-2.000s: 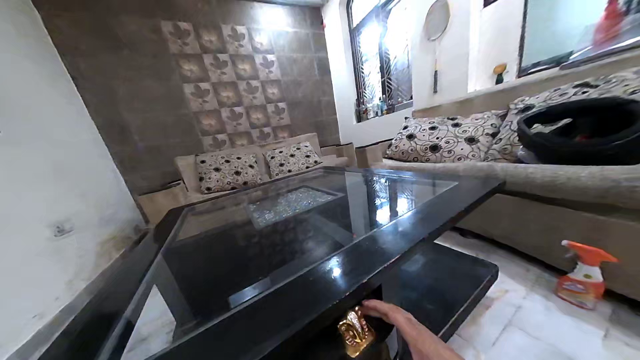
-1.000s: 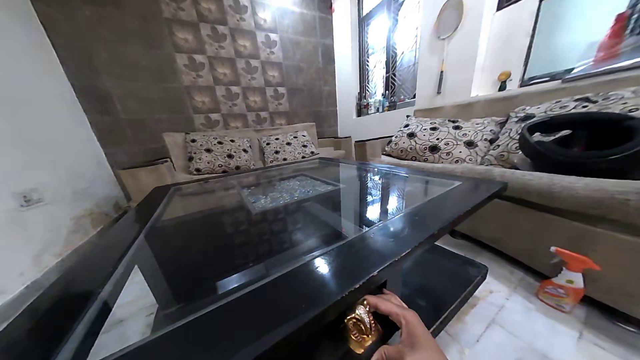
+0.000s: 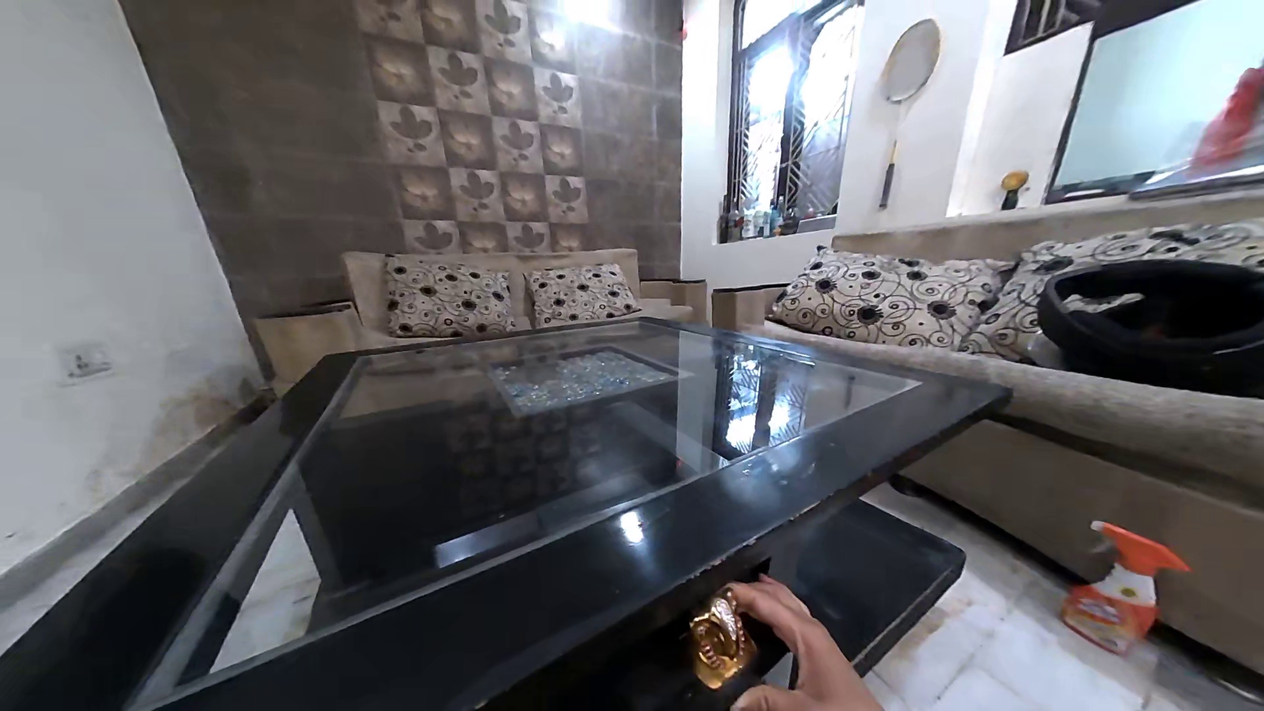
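Note:
A black coffee table (image 3: 691, 533) with a glass top fills the middle of the view. Just under its near edge is a shiny gold ornamental figurine (image 3: 721, 640), partly in shadow. My right hand (image 3: 805, 642) is at the figurine's right side, index finger by its top and thumb low near its base; whether the fingers grip it cannot be told. My left hand is out of view. An orange and white spray bottle (image 3: 1118, 592) stands on the tiled floor to the right.
Beige sofas (image 3: 1106, 474) with patterned cushions (image 3: 879, 301) stand behind and to the right. A black rounded item (image 3: 1165, 336) rests on the right sofa. The table's lower black shelf (image 3: 889, 583) juts out beside my hand. A white wall (image 3: 89, 247) borders the left.
Two seconds ago the fingers of my right hand lay behind the figurine's upper right; now the thumb shows lower down, near its base. The spray bottle has stayed on the floor.

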